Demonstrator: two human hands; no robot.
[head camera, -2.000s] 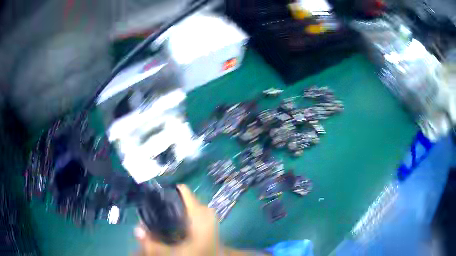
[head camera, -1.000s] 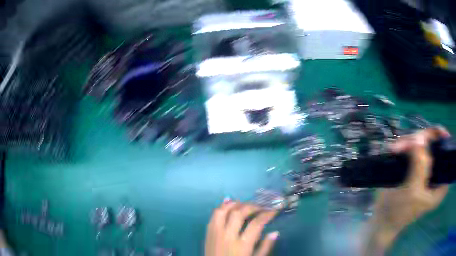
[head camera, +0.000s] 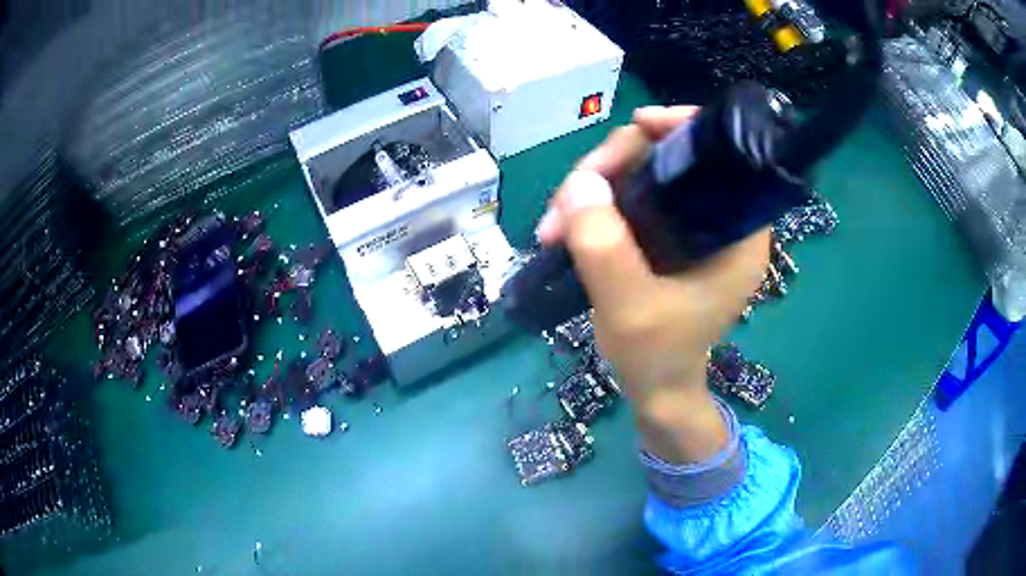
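My right hand (head camera: 653, 253), in a blue sleeve with a grey cuff, grips the black electric screwdriver (head camera: 703, 186). The screwdriver's nose points left, at the front of the white-grey screw feeder (head camera: 422, 242); whether its tip touches the feeder is unclear. Several circuit boards (head camera: 550, 451) lie on the green mat below and behind my hand, and the hand hides part of the pile. My left hand is out of the picture.
Round parts with leads (head camera: 135, 321) are piled at the left around a smartphone (head camera: 210, 302). A white power supply (head camera: 538, 79) with a lit red switch stands behind the feeder. Clear blister trays (head camera: 225, 135) stand at back left, others (head camera: 956, 158) at right. A small white piece (head camera: 316, 421) lies in front.
My left hand has left the picture. My right hand has brought the screwdriver from over the boards to the feeder's front. The view has shifted.
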